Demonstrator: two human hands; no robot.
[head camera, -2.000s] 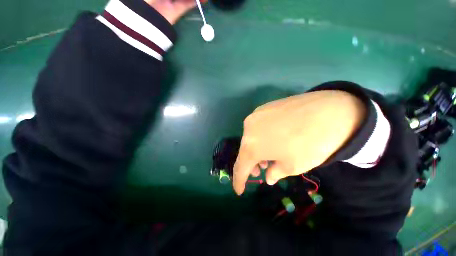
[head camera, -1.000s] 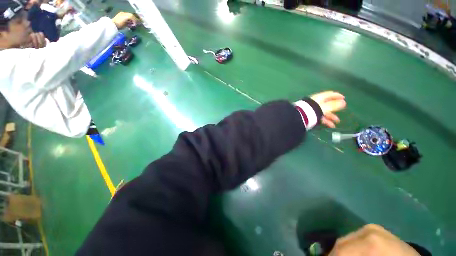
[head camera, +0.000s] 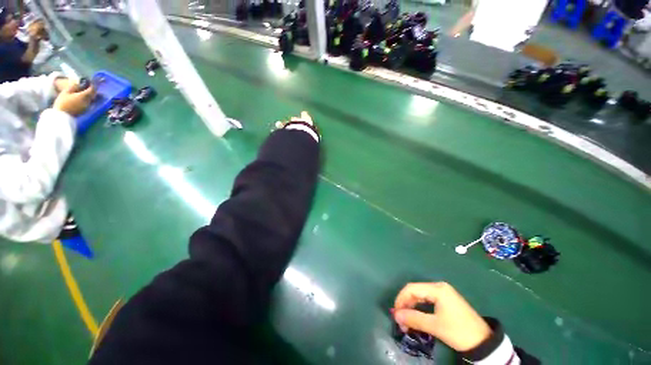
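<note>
My left arm reaches far out over the conveyor belt. My left hand (head camera: 296, 122) is small and partly hidden by its cuff; I cannot tell if it holds anything. My right hand (head camera: 442, 314) is bent over a black housing (head camera: 415, 343) near the lower edge, its fingertips closed on the housing's top. A joined unit lies on the belt at right: a blue and silver wired disc (head camera: 502, 240) against a black housing (head camera: 537, 255). A pale lead with a white end (head camera: 461, 249) points left from the disc.
A white post (head camera: 182, 68) slants down to the bench on the left. A worker in white (head camera: 32, 157) handles a part over a blue tray (head camera: 107, 89), with dark units (head camera: 123, 112) beside it. Piles of black assemblies (head camera: 392, 43) stand beyond the belt's pale rail (head camera: 500, 109).
The view has shifted, showing more beyond the belt. My left hand has reached farther out, where a separate disc lay before. My right hand now shows more fully, on the housing.
</note>
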